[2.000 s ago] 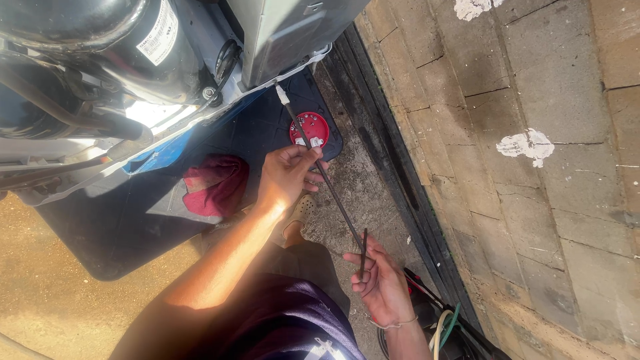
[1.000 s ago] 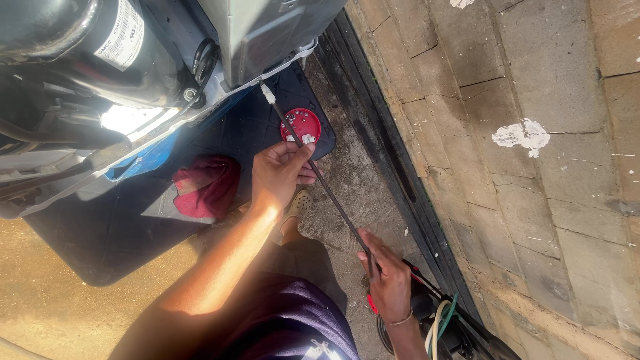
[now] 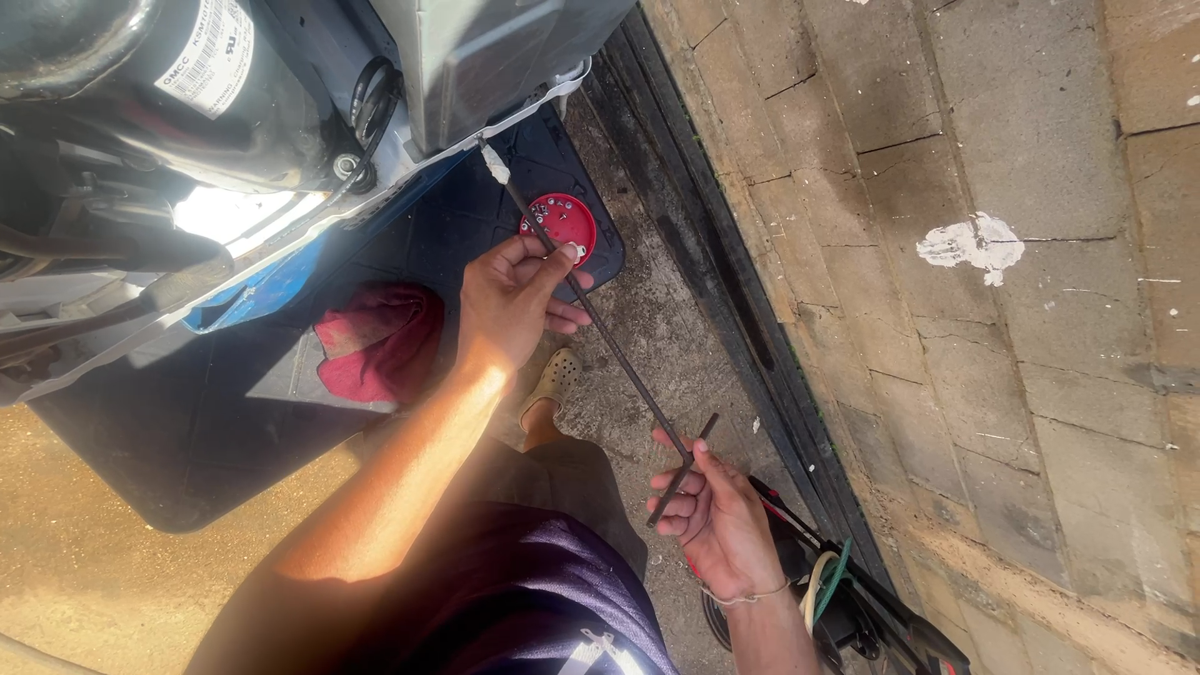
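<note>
A long dark metal rod with a T-shaped handle [image 3: 623,361] runs slantwise through both hands. White tape or cloth [image 3: 495,163] wraps it near its tip, which meets the lower edge of the appliance's base beside a grey housing [image 3: 506,66]. My left hand [image 3: 516,291] pinches the shaft partway along between thumb and fingers. At the near end, my right hand [image 3: 717,516] holds the crossbar, thumb at the joint and fingers around one arm of it. Beneath the shaft, past my left hand, a red round tray [image 3: 572,220] holds several screws.
A black compressor [image 3: 122,84] and pipes fill the upper left. A dark blue mat [image 3: 206,431] carries a crumpled red cloth [image 3: 380,342]. A brick wall [image 3: 937,328] rises at right, with a black rail [image 3: 712,253] along its foot. Black equipment with cables [image 3: 830,591] lies lower right.
The crossbar's orientation differs from two seconds ago, and my right hand's fingers have shifted around it. My left hand stays on the shaft.
</note>
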